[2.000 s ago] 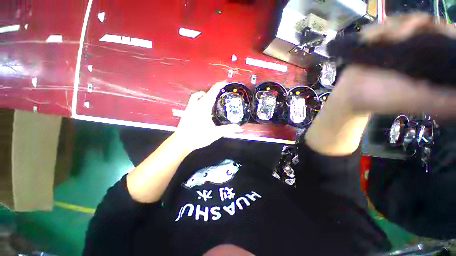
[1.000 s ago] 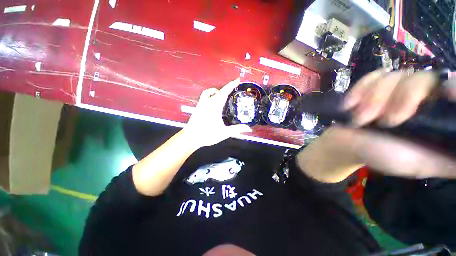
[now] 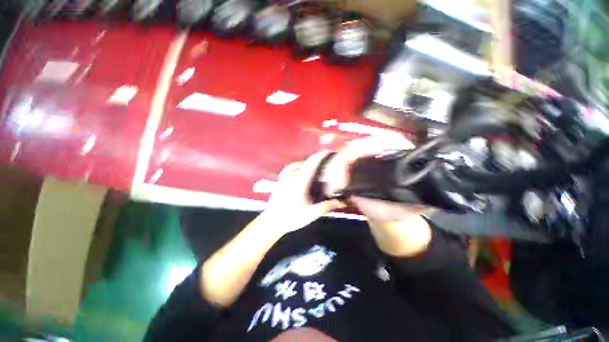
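Observation:
The view is blurred. My left hand is at the front edge of the red bench, its fingers around a dark round housing seen only in part. My right hand is closed around a thick black electric screwdriver, which lies almost level, its hook end pointing right. The two hands meet at the housing. The screwdriver's bit and the inside of the housing are hidden by hands and blur.
Several dark housings with pale centres stand in a row along the bench's far edge. A white-grey screw feeder stands behind the screwdriver. Dark shiny parts and cables lie right. A brown carton is at lower left.
My right hand has moved left with the screwdriver, up to my left hand. The view has shifted, and the far row of housings now shows. The near housings are mostly hidden.

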